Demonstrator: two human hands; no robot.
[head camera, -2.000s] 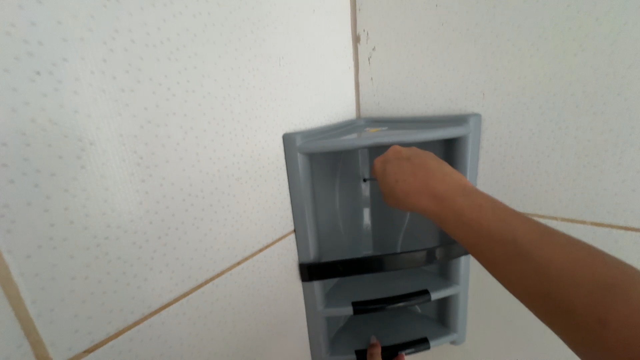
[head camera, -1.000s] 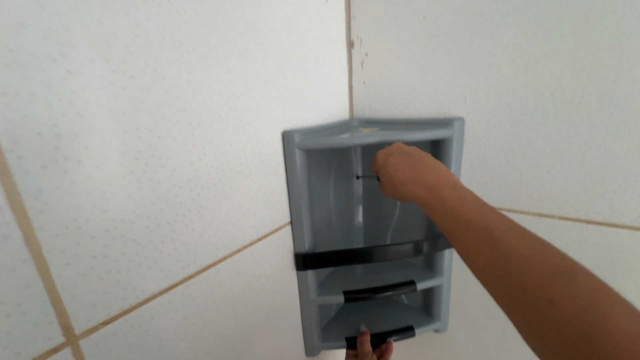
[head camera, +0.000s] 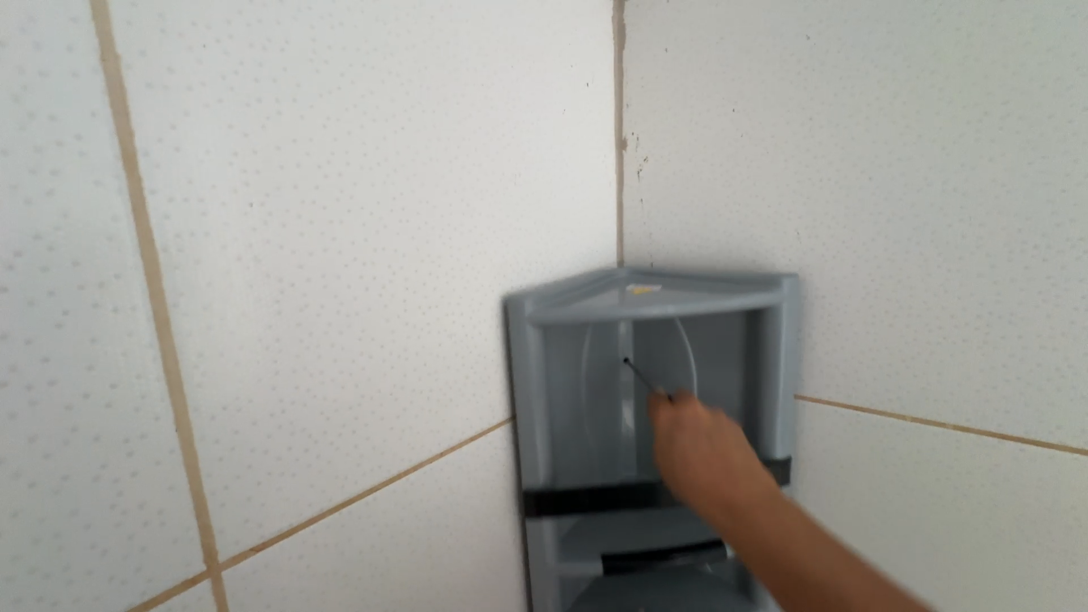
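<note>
A grey plastic corner shelf (head camera: 529, 382) stands against the corner where two tiled walls meet. My right hand (head camera: 701, 450) is closed around a thin screwdriver (head camera: 648, 380), whose shaft slants up and left. Its tip is at a dark spot (head camera: 626, 361), a screw or hole, in the shelf's back corner strip. A black band (head camera: 591, 499) crosses the shelf front below the upper compartment, partly behind my right hand and wrist. My left hand cannot be made out at the bottom edge of the view.
White speckled tiles (head camera: 382, 212) with tan grout lines cover both walls. A small yellow and white sticker (head camera: 643, 289) lies on the shelf's top. Lower down, a shelf tier carries a black strip (head camera: 663, 557) along its front edge.
My right hand has moved lower relative to the shelf, and the screwdriver shaft now slants instead of lying nearly level. My left hand, earlier at the lower black strip, has left view. The view has shifted.
</note>
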